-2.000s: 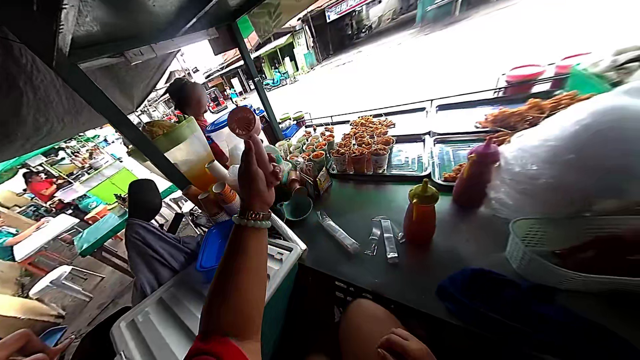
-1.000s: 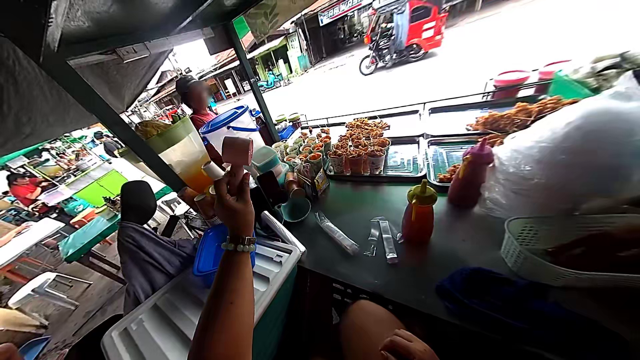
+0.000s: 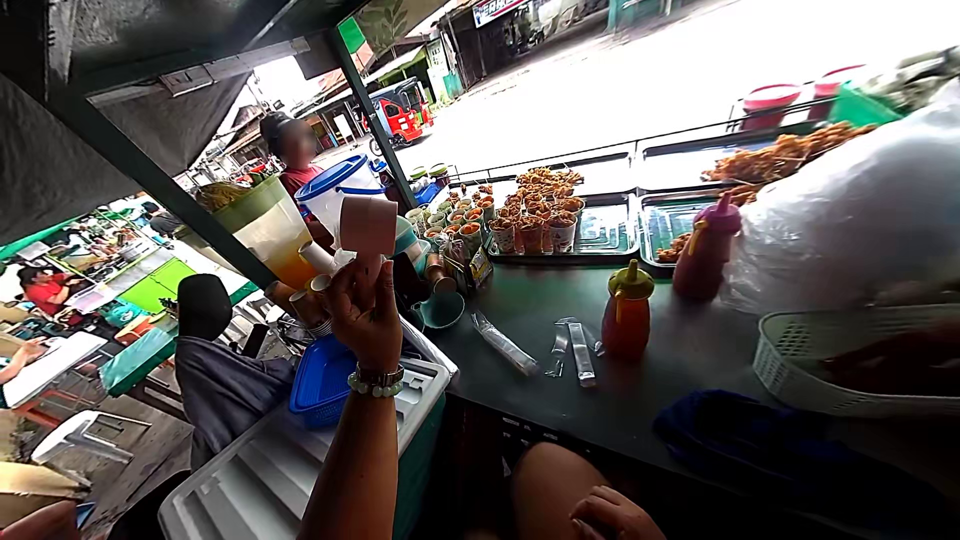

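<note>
My left hand (image 3: 365, 319), wearing beaded bracelets, is raised with its fingers closed around the lower part of a pinkish cup or scoop (image 3: 368, 225). The side of its cylinder faces me; its contents are hidden. Small paper cups (image 3: 306, 304) stand close left of these fingers. My right hand (image 3: 616, 514) lies low beside my bent knee, partly cut off by the frame; its grip is unclear. On the dark counter are wrapped plastic packets (image 3: 504, 343), an orange-red squeeze bottle (image 3: 628, 315) and a dark red squeeze bottle (image 3: 706, 251). Filled snack cups (image 3: 531, 232) stand on a metal tray.
A white cooler lid (image 3: 247, 469) carries a blue basket (image 3: 324, 382). Beyond are a drink container (image 3: 259, 217), a blue-lidded bucket (image 3: 341, 187) and a person (image 3: 296, 150). A pale basket (image 3: 787, 367), dark blue cloth (image 3: 705, 427) and large plastic bag (image 3: 840, 195) lie right.
The cup in my left hand has turned from its round end facing me to its side, and is lower than at first. A red three-wheeler on the road has moved left since one second ago.
</note>
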